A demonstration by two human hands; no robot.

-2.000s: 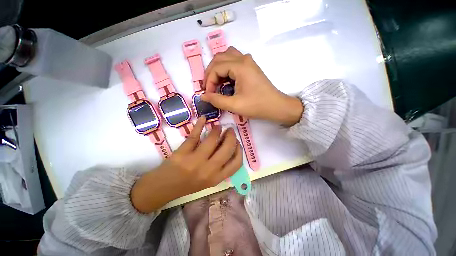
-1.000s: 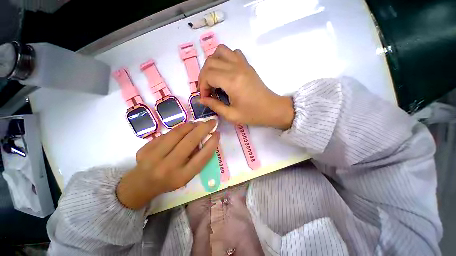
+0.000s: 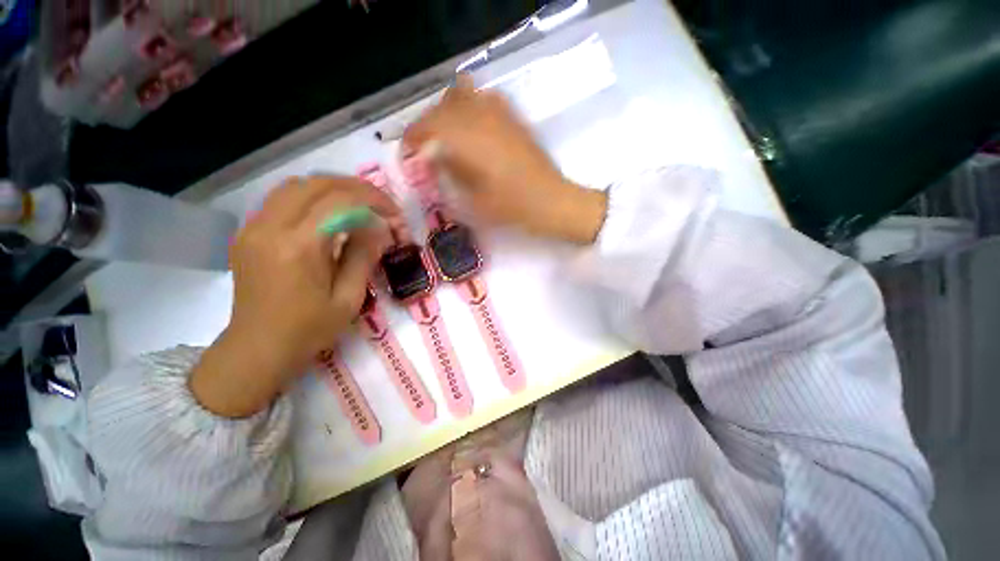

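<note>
Several pink smartwatches lie side by side on the white mat. Two dark screens show fully, one on the right-hand watch [image 3: 454, 251] and one on the watch beside it [image 3: 407, 273]. The other watches are mostly under my left hand [image 3: 287, 283]; their holed straps [image 3: 400, 378] point towards me. My left hand is raised over them with the mint-green pry tool [image 3: 349, 220] in its fingers. My right hand [image 3: 496, 164], blurred, is over the buckle ends of the right-hand watches. Something whitish is near its fingertips; whether it is held is unclear.
A translucent white bottle [image 3: 165, 225] is at the mat's far left. A parts box [image 3: 55, 378] with white wipes and dark tools lies at left. A tray of pink watches [image 3: 165, 66] is at top left. A small tube [image 3: 389, 129] is partly hidden behind my right hand.
My hands have lifted off the third watch's screen. My left hand has moved left and away from me, with the green tool now up at its fingertips. My right hand has moved away from me. The view has shifted.
</note>
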